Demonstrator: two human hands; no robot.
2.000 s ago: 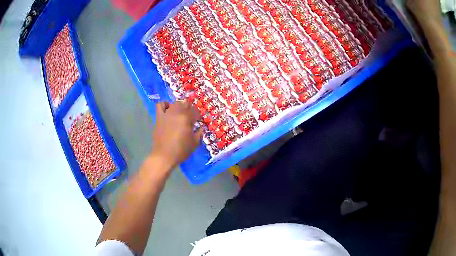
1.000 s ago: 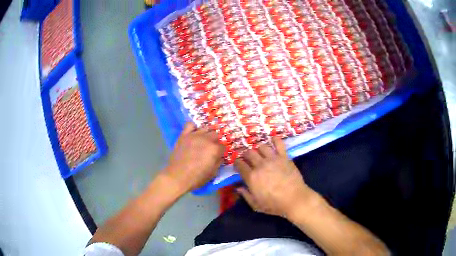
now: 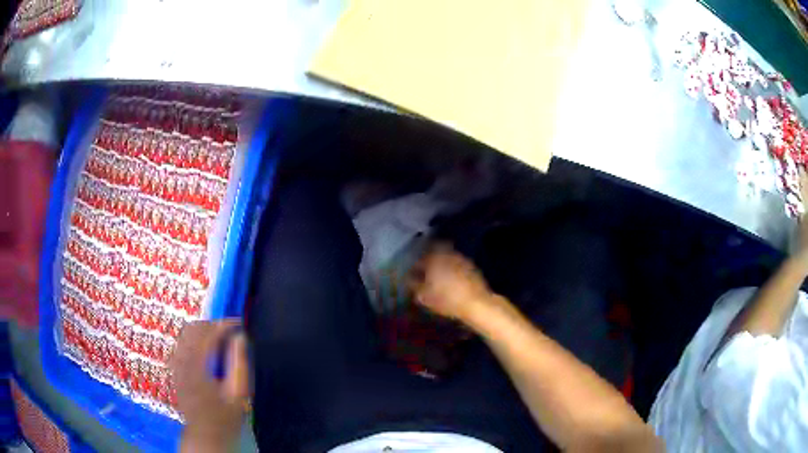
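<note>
The large blue tray [image 3: 234, 257] lies at the left beside my dark-clothed lap, filled with packed rows of red-and-white pieces [image 3: 146, 208]. My left hand [image 3: 213, 367] is at the tray's near right corner. Blue rim shows between its thumb and fingers, and it is closed around the rim. My right hand [image 3: 447, 283] is blurred, low over my lap, at the edge of a pale, crumpled bag or cloth [image 3: 390, 230]. Dark reddish bits [image 3: 421, 345] show just below it. Whether the right hand grips anything is hidden by blur and shadow.
A shiny bench [image 3: 213, 40] runs across the top, bearing a tan cardboard sheet [image 3: 461, 66] and scattered white and red parts [image 3: 735, 106]. Another person's white sleeve [image 3: 744, 372] is at the right. Red cloth [image 3: 22, 230] shows at far left.
The view has swung right, so the tray now appears at the left and the bench has come in. My right hand has left the packed rows for my lap. My left hand has moved to the rim.
</note>
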